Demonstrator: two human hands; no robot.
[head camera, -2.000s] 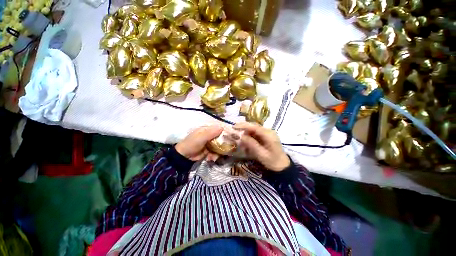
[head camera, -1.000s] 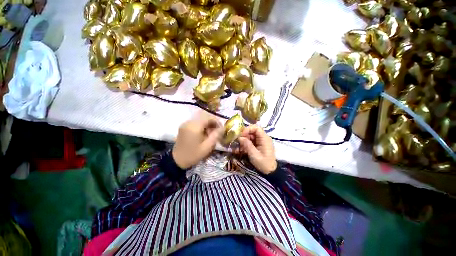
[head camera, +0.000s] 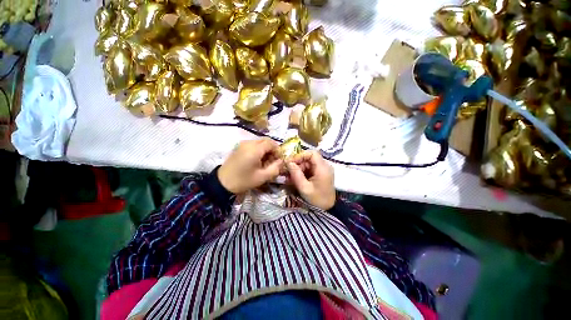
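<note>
A shiny gold bud ornament (head camera: 290, 147) is held between my two hands at the table's front edge, over my lap. My left hand (head camera: 250, 165) pinches it from the left. My right hand (head camera: 312, 177) pinches it from the right with thumb and fingers. Only its upper part shows; the fingers hide the lower part. A pile of gold ornaments (head camera: 188, 61) lies on the table ahead, some with beige tabs. One more gold ornament (head camera: 315, 121) lies just beyond my hands.
A blue glue gun (head camera: 444, 103) rests in a white holder (head camera: 407, 84) on brown cardboard (head camera: 383, 87) at the right. A black cord (head camera: 388, 165) crosses the table. A white bag (head camera: 44, 112) lies left. More gold pieces (head camera: 510, 145) fill the far right.
The held ornament sits lower between the fingers and is more covered. My left hand has turned and moved right, closer to my right hand. The view has shifted slightly.
</note>
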